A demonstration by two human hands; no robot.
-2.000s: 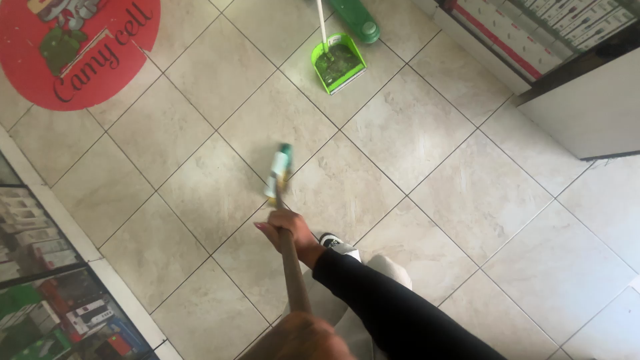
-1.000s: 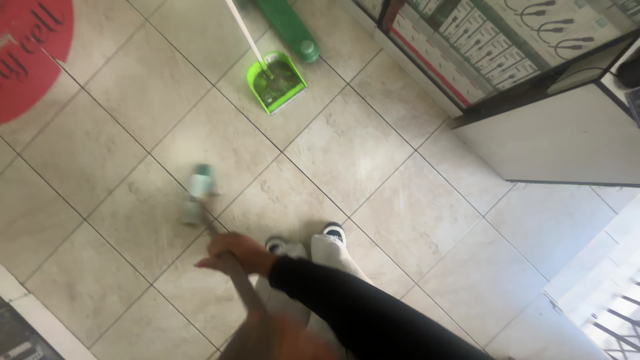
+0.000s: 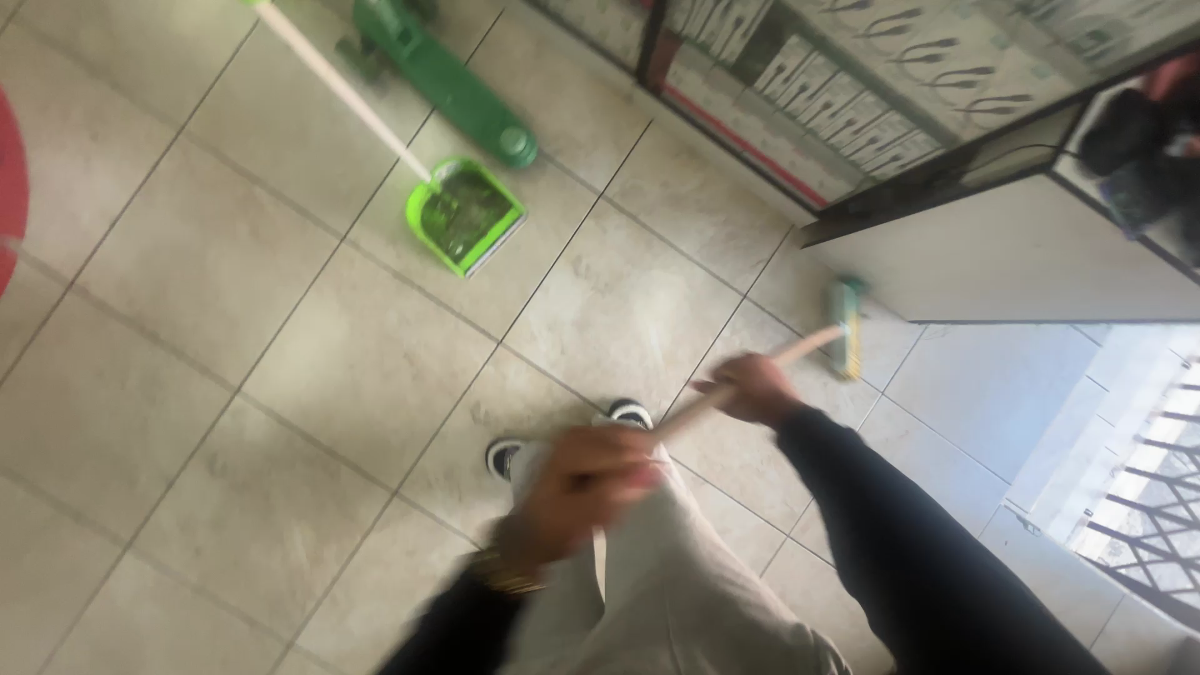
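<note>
My left hand [image 3: 591, 483], blurred and with a gold-coloured band at its wrist, is closed around the upper part of a pale broom handle [image 3: 689, 415]. Farther down the same handle, my right hand [image 3: 755, 389] grips it. The green and yellow broom head [image 3: 846, 328] is on the tiled floor near the base of a white panel, its bristles too blurred to make out. A bright green dustpan [image 3: 516, 225] with a long pale handle lies at the upper middle, holding dark debris.
A green elongated base [image 3: 455, 89] lies beside the dustpan. Glass display cases [image 3: 750, 131] with packaged cables line the upper right, and a white panel [image 3: 1022, 253] juts out below. A metal lattice gate [image 3: 1153, 497] is at the right. My shoes [image 3: 630, 412] are below the hands.
The broom head has swung from the left of my feet to their right, near the white panel. Both hands still hold the handle. The view has shifted.
</note>
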